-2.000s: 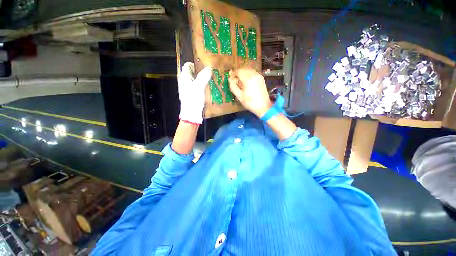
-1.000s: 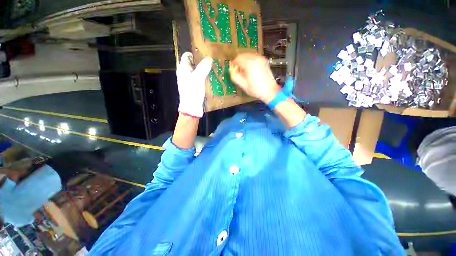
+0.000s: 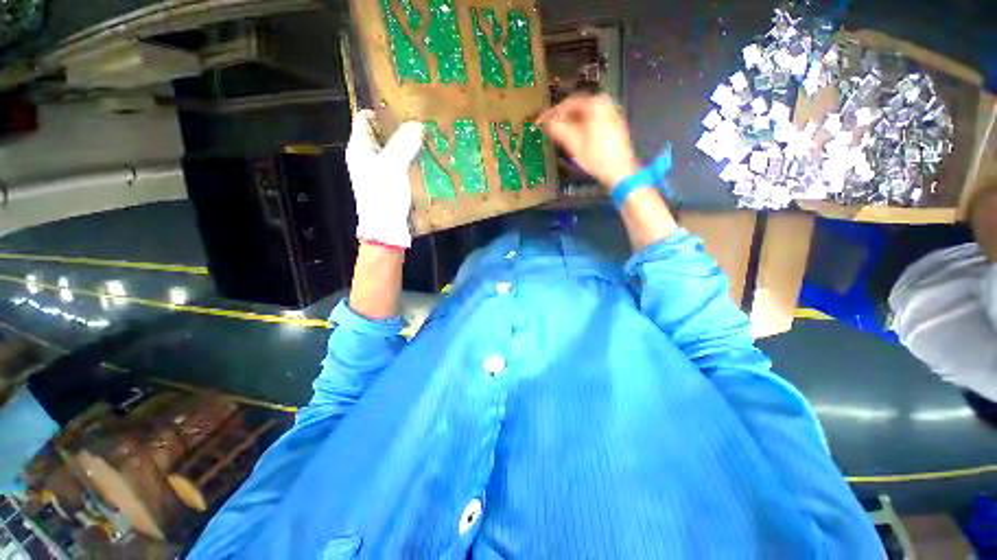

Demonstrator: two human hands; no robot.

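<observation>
The tan carrier tray [image 3: 450, 104] is tilted up at the top centre, with green circuit boards [image 3: 452, 159] showing in its four openings. My left hand [image 3: 380, 181], in a white glove, grips the tray's left edge. My right hand [image 3: 593, 137], bare with a blue wrist strap [image 3: 643, 178], is at the tray's right edge, fingertips bent together beside the lower right boards. Whether it pinches something small cannot be told. A heap of small silver pieces [image 3: 754, 148] lies to the right, on the bench and in an open cardboard box [image 3: 916, 214].
Black crates [image 3: 243, 230] stand on the floor left of the bench. Cardboard flaps [image 3: 778, 268] hang below the bench's front edge at right. A person's white sleeve [image 3: 949, 312] is at the far right. Brown items [image 3: 131, 459] are at lower left.
My right hand has moved from over the lower boards to the tray's right edge, uncovering the lower right boards. The tray and my left hand sit further left in view.
</observation>
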